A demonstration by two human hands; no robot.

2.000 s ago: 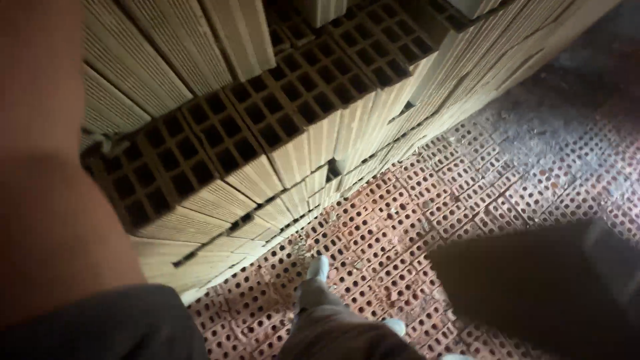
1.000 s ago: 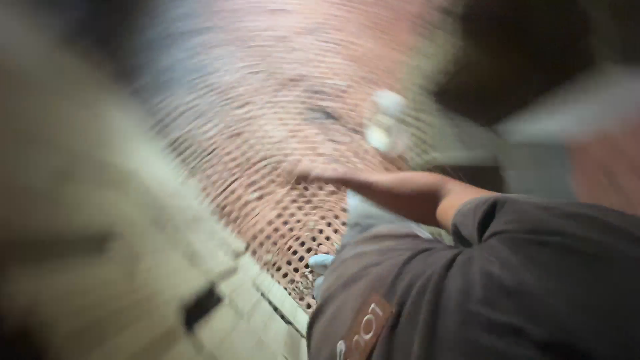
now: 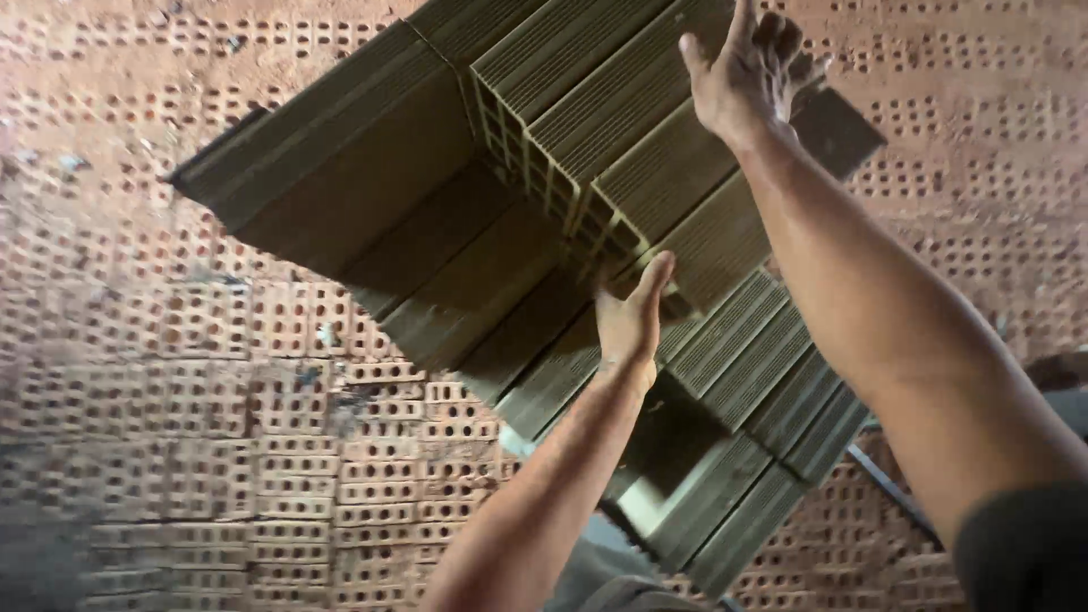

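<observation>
Below both hands is a stack of grey-brown hollow clay blocks [image 3: 408, 229] with grooved sides. My left hand [image 3: 633, 319] is at the open-celled end of an upper hollow block [image 3: 680, 178], thumb raised along its edge; its fingers are partly hidden in shadow, so its grip does not show for certain. Above the far end of the upper blocks, my right hand [image 3: 752, 81] is raised with its fingers spread and nothing in it. More grooved blocks [image 3: 748, 348] lie at the near right of the stack, beside a dark gap.
Reddish perforated bricks [image 3: 204, 399] form the ground around the stack, with small bits of debris [image 3: 327, 333] on them. A thin metal bar [image 3: 892, 493] shows at the lower right, partly behind my right forearm. Grey cloth [image 3: 603, 569] is at the bottom.
The view has swung from a tall row of pale hollow blocks to this separate stack. Both my hands now reach over it.
</observation>
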